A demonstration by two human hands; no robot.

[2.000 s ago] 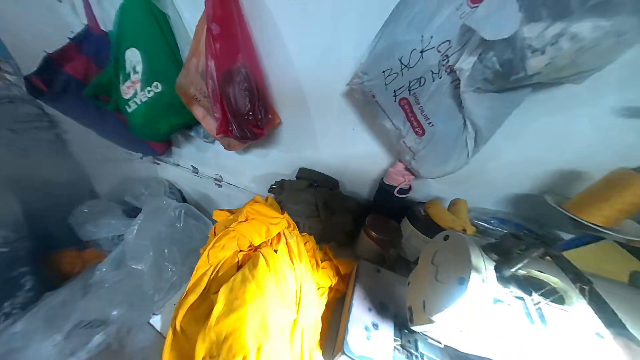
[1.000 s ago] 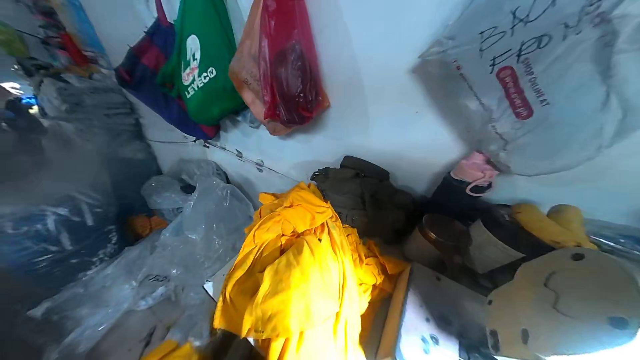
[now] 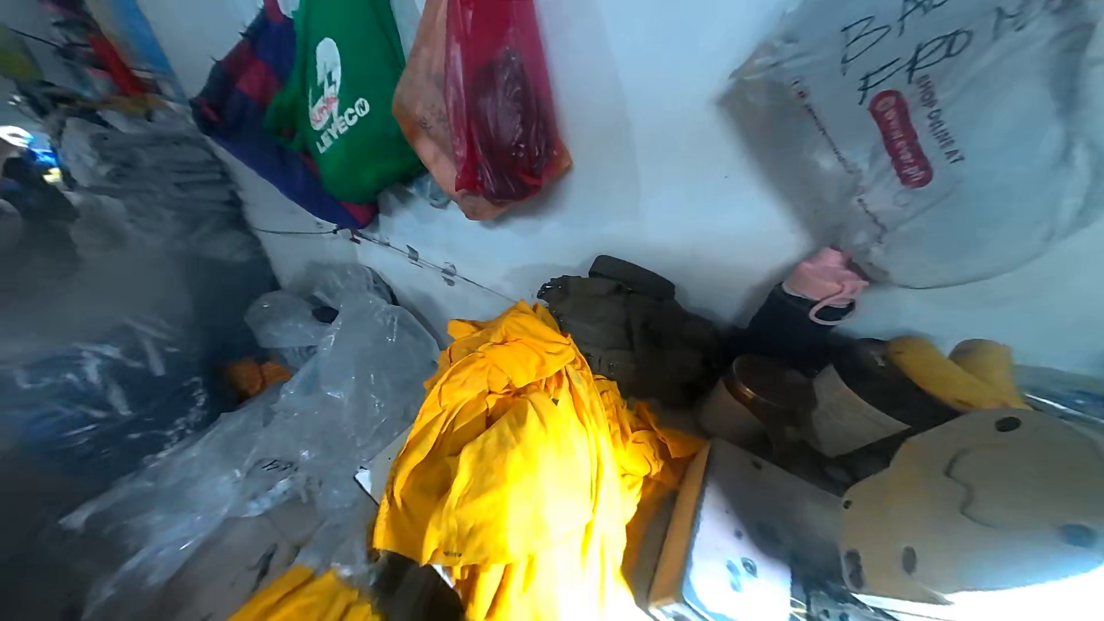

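Neither of my hands can be made out. A heap of bright yellow fabric (image 3: 517,448) stands in the lower middle, strongly lit toward its bottom. At the bottom edge, left of the heap, lies another piece of yellow fabric (image 3: 302,597). Between the two is a dark shape (image 3: 414,588), too shadowed to identify. Dark olive fabric (image 3: 638,332) is bunched behind the heap, against the wall. To the right are a sewing machine's pale head (image 3: 733,543) and a light cover with dark spots (image 3: 975,500).
Crumpled clear plastic (image 3: 336,388) spreads at left. A green bag (image 3: 354,103), a red plastic bag (image 3: 504,103) and a large grey plastic bag (image 3: 966,172) hang on the wall. A brown-lidded container (image 3: 768,384) and yellow thread cones (image 3: 940,371) stand behind the machine.
The view has swung left and nearer since the first frame. A yellow fabric piece and the dark shape now show at the bottom edge, left of the heap.
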